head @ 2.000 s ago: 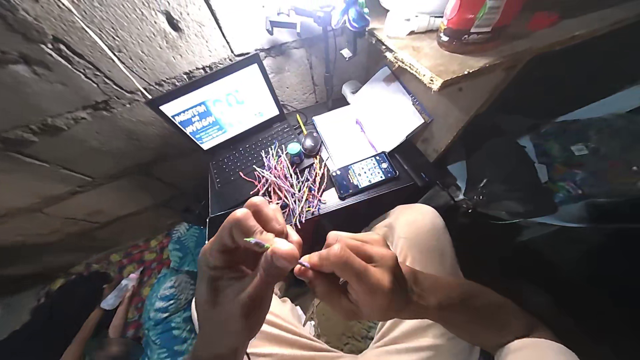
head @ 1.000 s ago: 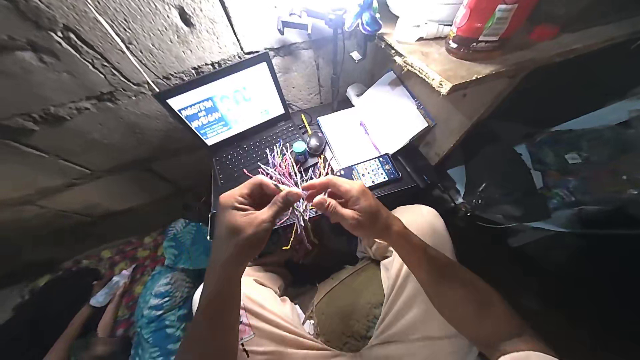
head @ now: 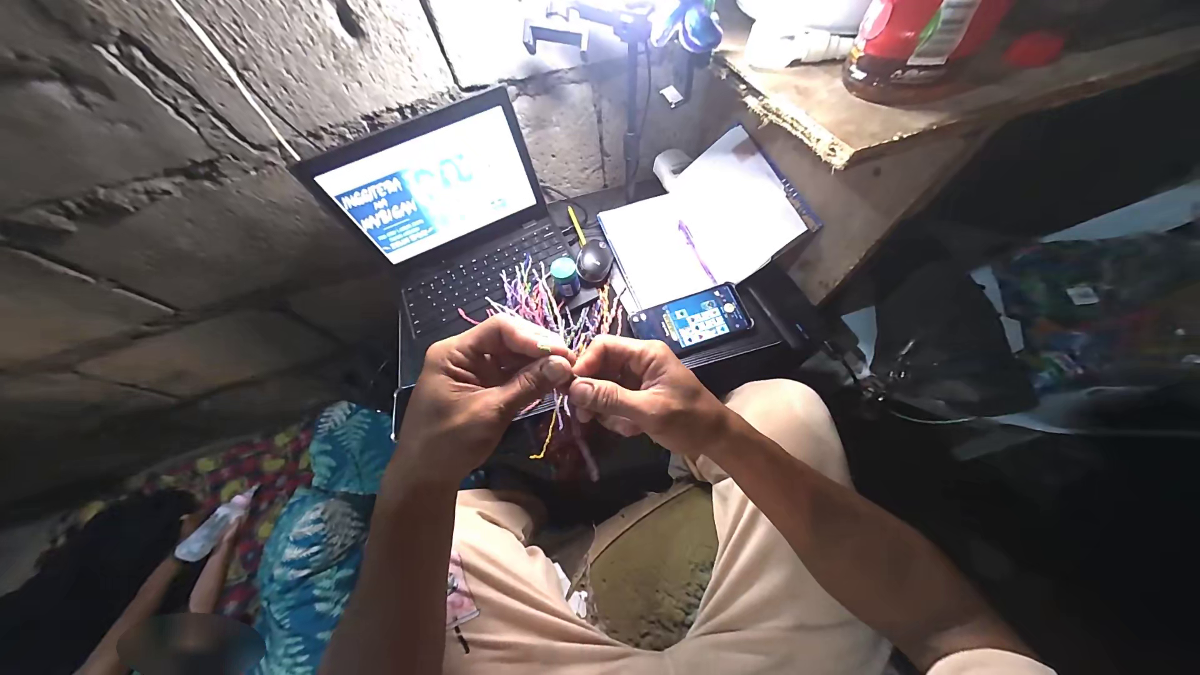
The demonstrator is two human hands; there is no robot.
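Observation:
My left hand and my right hand meet at the fingertips, just in front of a pile of multicoloured twisted strings. Thumb and forefinger are pinched together on each hand. A bit of green shows at the left fingertips, and a small strand seems to be between the hands, though the fingers mostly hide it. The pile lies over the edge of a laptop, and a few yellow and purple ends hang below my hands. A phone with its screen lit lies right of the pile.
Behind the pile are a small teal-capped jar, a black mouse and an open notebook with a purple strand on it. A rough-edged wooden shelf holds a red container. Another person's arm is at lower left.
Both hands were nearer the camera and apart, with a thin strand at the left fingers; they have moved away from the camera to the string pile, and their fingertips now meet.

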